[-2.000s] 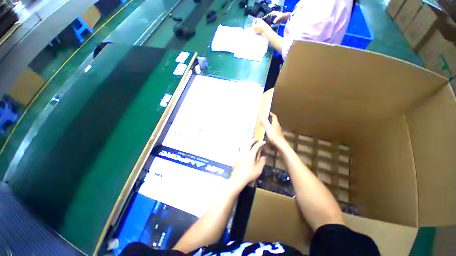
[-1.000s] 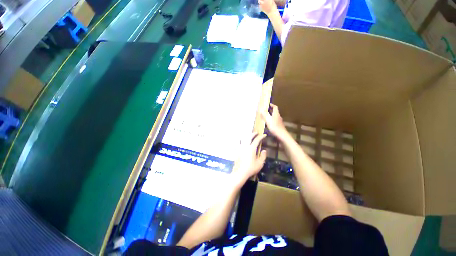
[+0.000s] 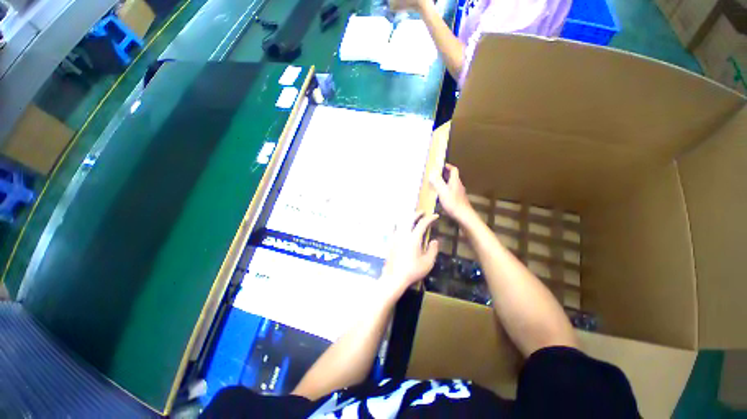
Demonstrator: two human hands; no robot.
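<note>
A large open brown carton (image 3: 565,123) stands at the right with its flaps up. A cardboard partition grid (image 3: 536,245) shows inside it, with dark bagged products (image 3: 459,277) along its near left side. My right hand (image 3: 452,196) holds the carton's left flap (image 3: 427,186), reaching over from the inside. My left hand (image 3: 409,255) lies at the same flap, nearer to me, with fingers apart and nothing visible in it. The fingertips of both hands are partly lost in glare.
White-and-blue printed covering (image 3: 344,176) with a dark lettered band lies left of the carton. A green surface (image 3: 164,204) with a raised edge is further left. White sheets (image 3: 366,39) and dark items (image 3: 282,49) lie ahead. Another person's arm (image 3: 442,37) is beyond the carton.
The view has shifted slightly, so the bench and carton sit higher in the picture. The other person's arm has moved. My hands stay at the flap.
</note>
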